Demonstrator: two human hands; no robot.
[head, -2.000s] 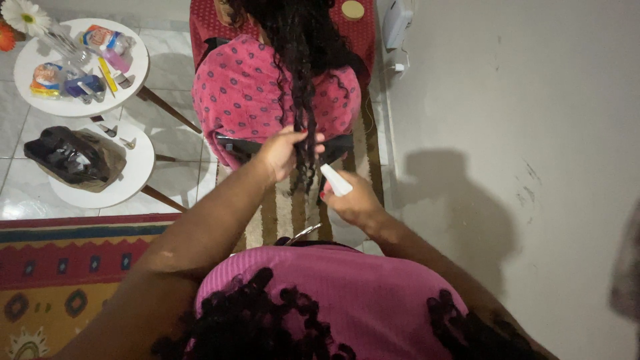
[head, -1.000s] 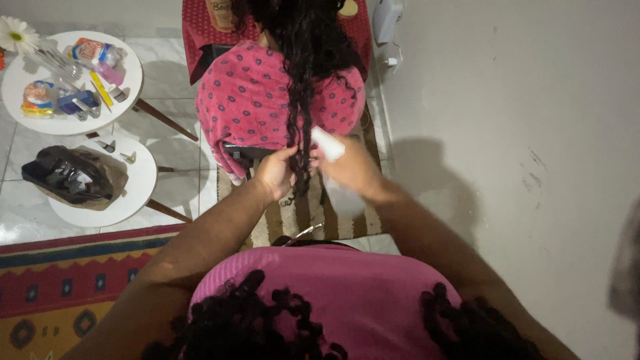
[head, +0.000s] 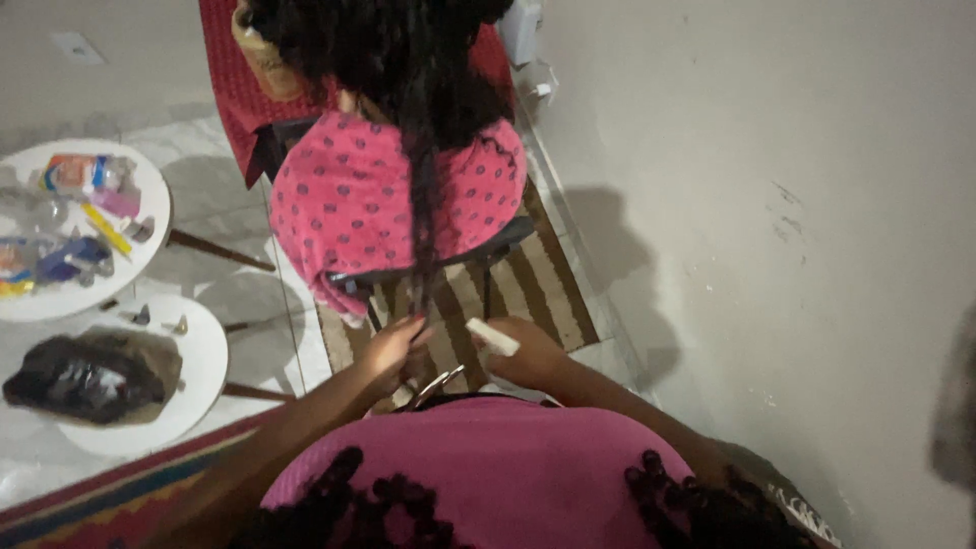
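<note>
A seated person with long dark curly hair (head: 381,61) has a pink patterned towel (head: 358,191) over the shoulders. One long strand of the hair (head: 423,206) hangs down over the towel, and my left hand (head: 396,351) is closed around its lower end. To the right of the strand, apart from it, my right hand (head: 522,354) grips a pale, flat-sided object (head: 494,337), whose exact kind I cannot tell. Metal scissor-like handles (head: 438,385) show at my waist, below my hands.
At left, a round white table (head: 156,198) bears plastic packs, a yellow item and bottles. A lower white table (head: 210,358) holds a black plastic bag (head: 91,381) and small clips. A striped rug (head: 557,282) lies under the chair; a wall (head: 762,191) rises at right.
My right hand, close beside the strand a second ago, is now apart from it with the pale object. My left hand still holds the hair, now drawn down to its lower end.
</note>
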